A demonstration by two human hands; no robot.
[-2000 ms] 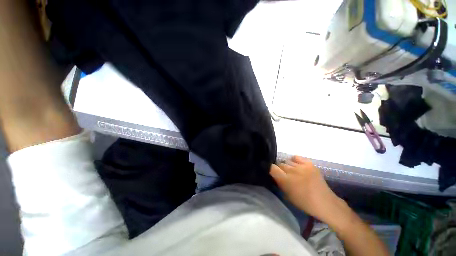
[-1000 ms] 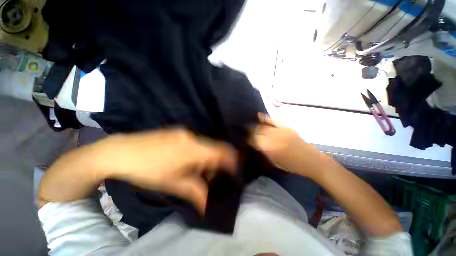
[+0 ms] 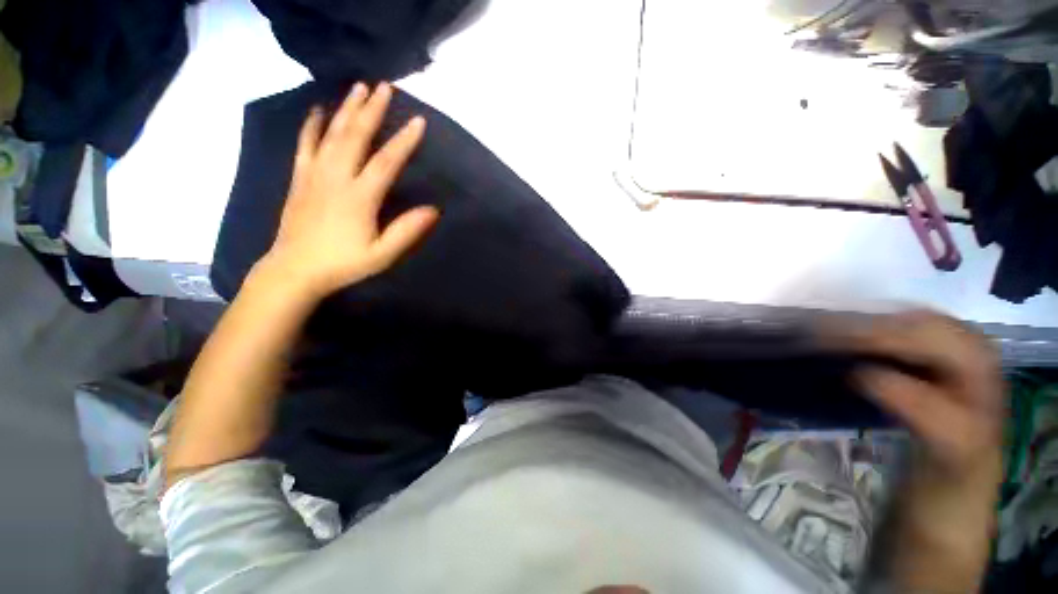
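A large black cloth lies over the front of the white table and hangs down onto the lap. My left hand lies flat on its upper left part with the fingers spread. My right hand is at the right, below the table's front edge, blurred. It holds a stretched end of the black cloth, which runs in a dark band along the edge. The fingertips of my right hand are partly hidden and blurred.
Pink-handled thread snips lie right on the table. A bunch of black pieces is at the far right. Sewing machine parts show top right. Black heaps lie top left. A green crate and pale cloth are below right.
The black cloth has been spread out on the table. My left hand has moved up onto it and opened. My right hand has moved far right, pulling an end of the cloth. The view has shifted.
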